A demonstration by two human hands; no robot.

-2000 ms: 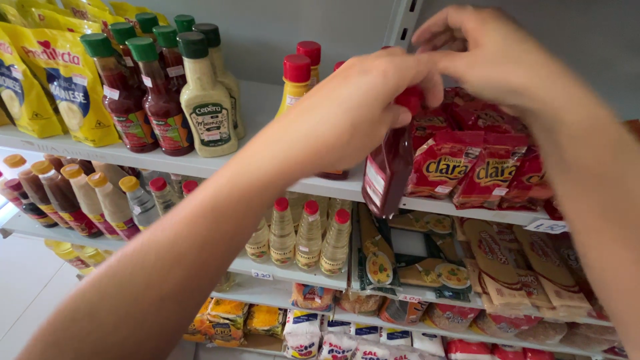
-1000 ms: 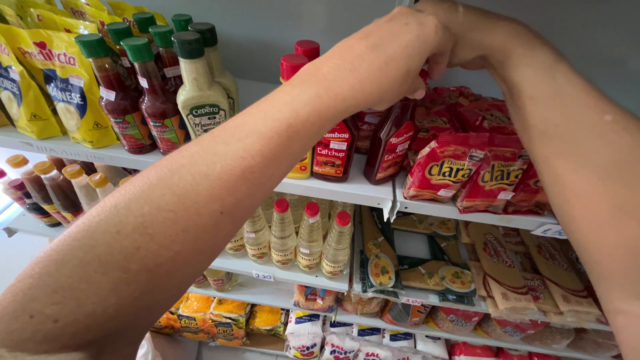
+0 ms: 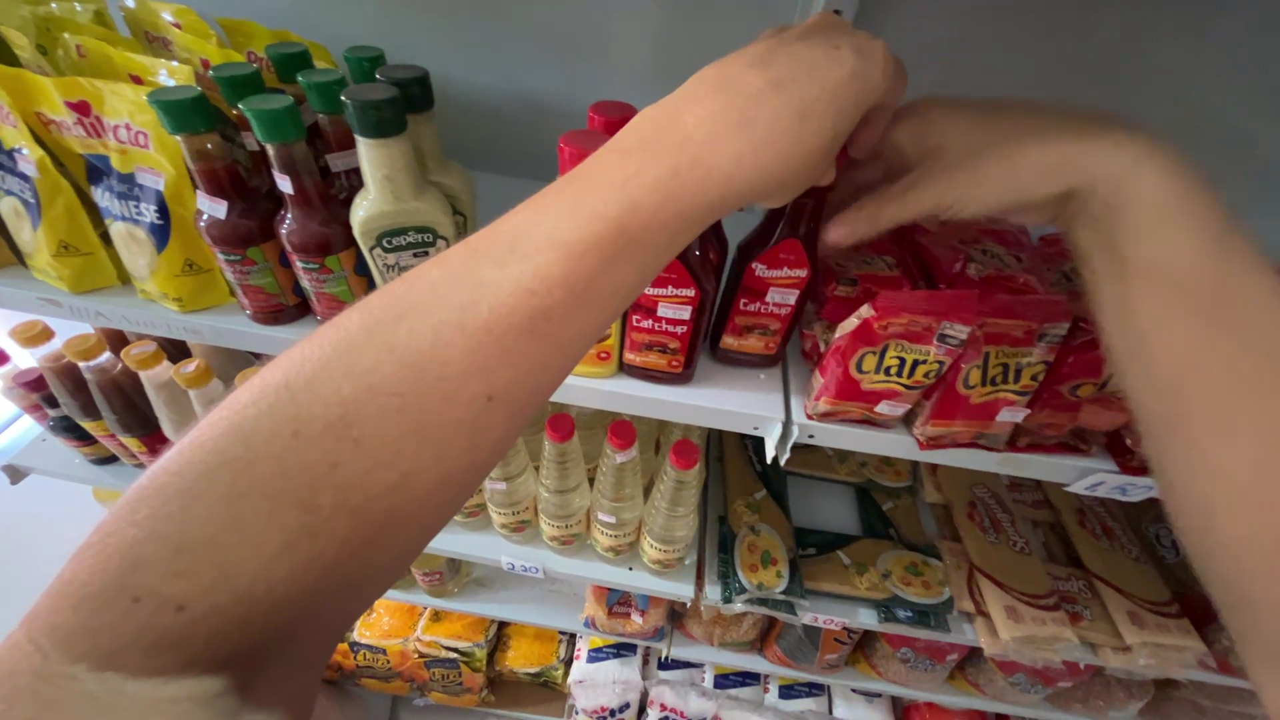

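My left hand [image 3: 825,110] is curled over the top of a ketchup bottle [image 3: 765,290], whose base rests on the upper shelf near its right end. The bottle's cap is mostly hidden by the fingers. Close on the right, my right hand [image 3: 930,175] is blurred, with fingers stretched toward the bottle's neck; whether it touches the bottle is unclear. Another ketchup bottle [image 3: 665,320] stands just left of the held one, partly behind my left forearm. Beside that is a yellow-labelled bottle [image 3: 600,355], largely covered by the arm.
Red snack-style bags [image 3: 890,355] fill the adjoining shelf at right. Green-capped sauce bottles [image 3: 290,220], a creamy sauce bottle [image 3: 395,200] and yellow pouches [image 3: 150,200] stand at left. Below are red-capped clear bottles [image 3: 615,500] and packs of pasta [image 3: 1010,560]. A metal shelf edge [image 3: 690,400] runs beneath the ketchup.
The ketchup bottle, raised and tilted in front of the shelf two seconds ago, now stands on it. My right hand has come down from above my left hand to beside the bottle's neck.
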